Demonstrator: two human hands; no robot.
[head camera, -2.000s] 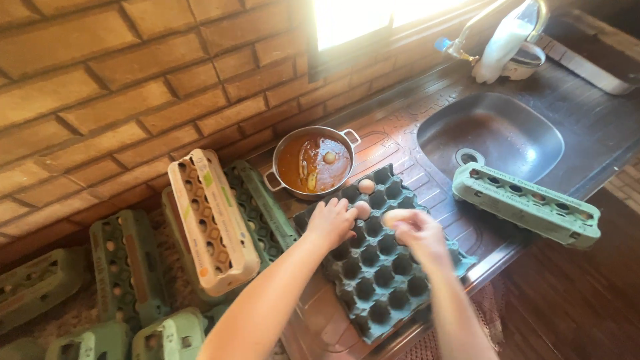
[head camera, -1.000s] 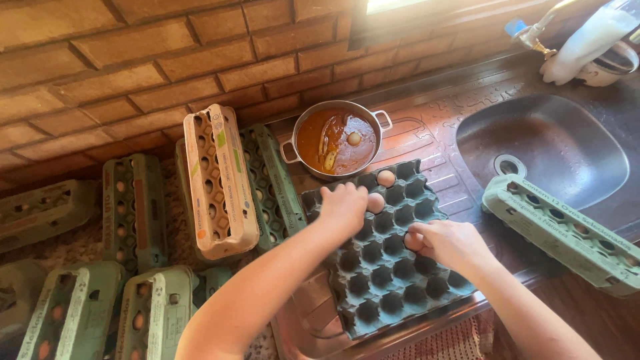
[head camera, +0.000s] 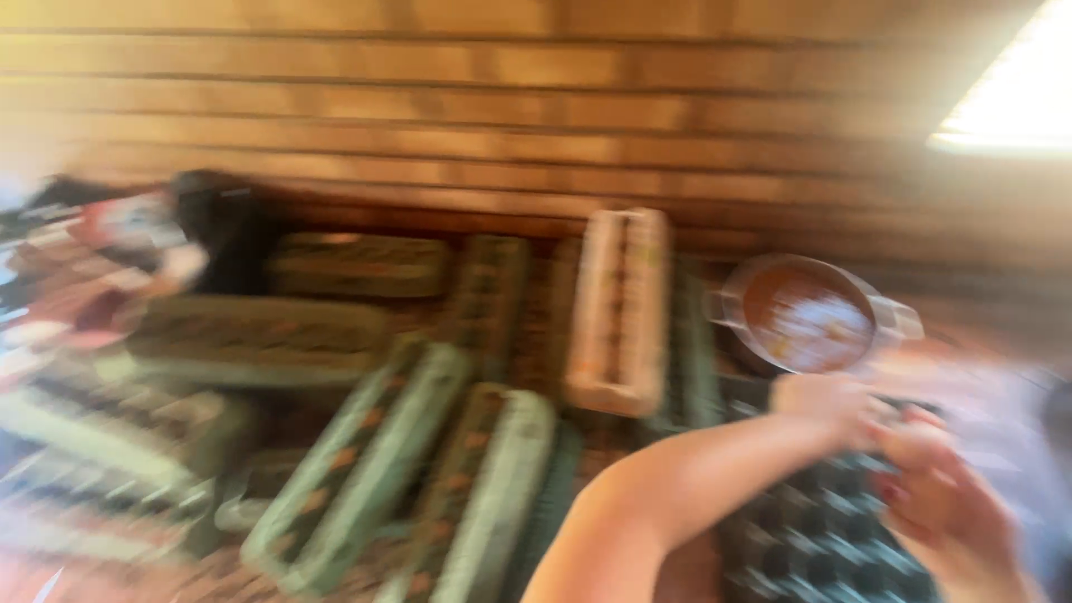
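The view is badly blurred. My left hand (head camera: 833, 410) is over the top of the dark molded-pulp egg tray (head camera: 804, 523), just below the metal pot (head camera: 808, 314) of brownish liquid. Close to its fingers, perhaps touching them, is my right hand (head camera: 942, 477), over the tray's right side. Blur and the fingers hide whether either hand holds an egg. Most visible cups of the tray are dark; its upper part is covered by my hands. Left of the pot lies a beige egg carton (head camera: 621, 314), on or against green ones.
Several green egg cartons, one (head camera: 360, 469) with brown eggs showing, cover the counter to the left. A dark object (head camera: 222, 230) and blurred items stand at the far left. The brick wall (head camera: 469, 109) runs behind, with a bright window (head camera: 1017, 92) at upper right.
The view has swung left, so the sink is out of sight. My hands, apart over the tray a second ago, are now close together near its top.
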